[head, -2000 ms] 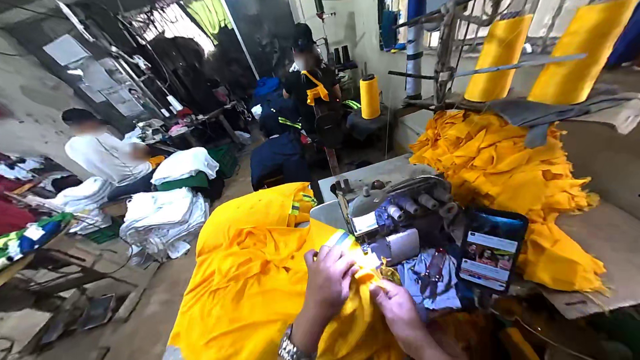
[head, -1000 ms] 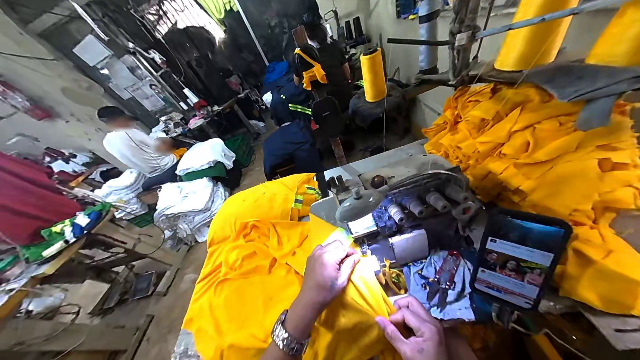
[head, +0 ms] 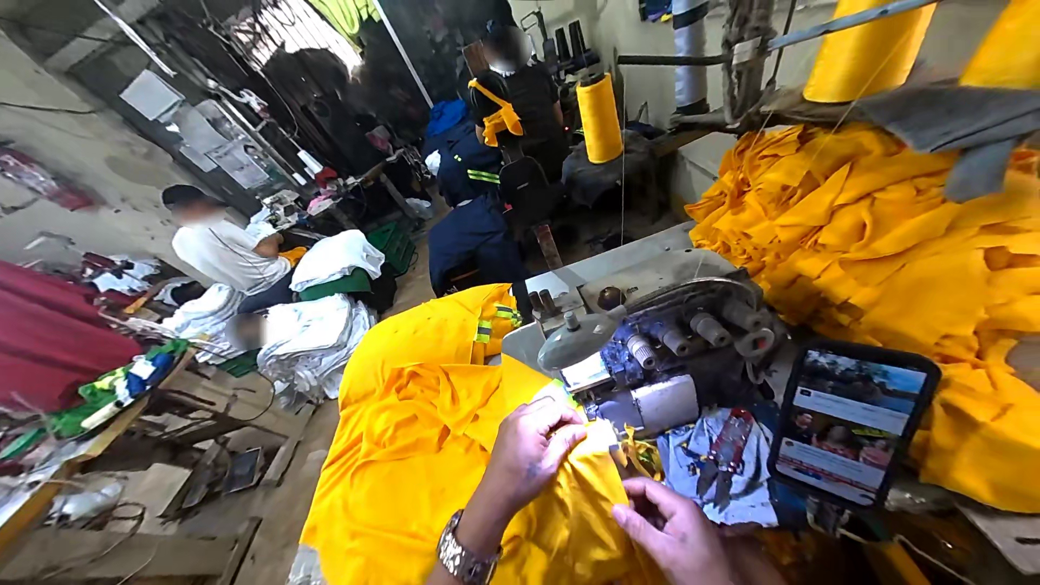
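Observation:
Yellow fabric lies spread in front of an overlock sewing machine, with part of it near the lit needle area. My left hand, with a metal-band watch at the wrist, pinches the fabric close to the machine. To its right, my right hand holds the fabric's edge between thumb and fingers. Reflective-striped trim shows on the cloth behind. Beside the machine, red-handled snips rest on a pale blue cloth.
A lit phone stands at the right, before a heap of yellow fabric pieces. Yellow thread cones stand behind the machine. One person sits at the left by white cloth stacks; another is at the back.
My right hand has moved down and away from my left hand along the fabric's edge. The view has shifted.

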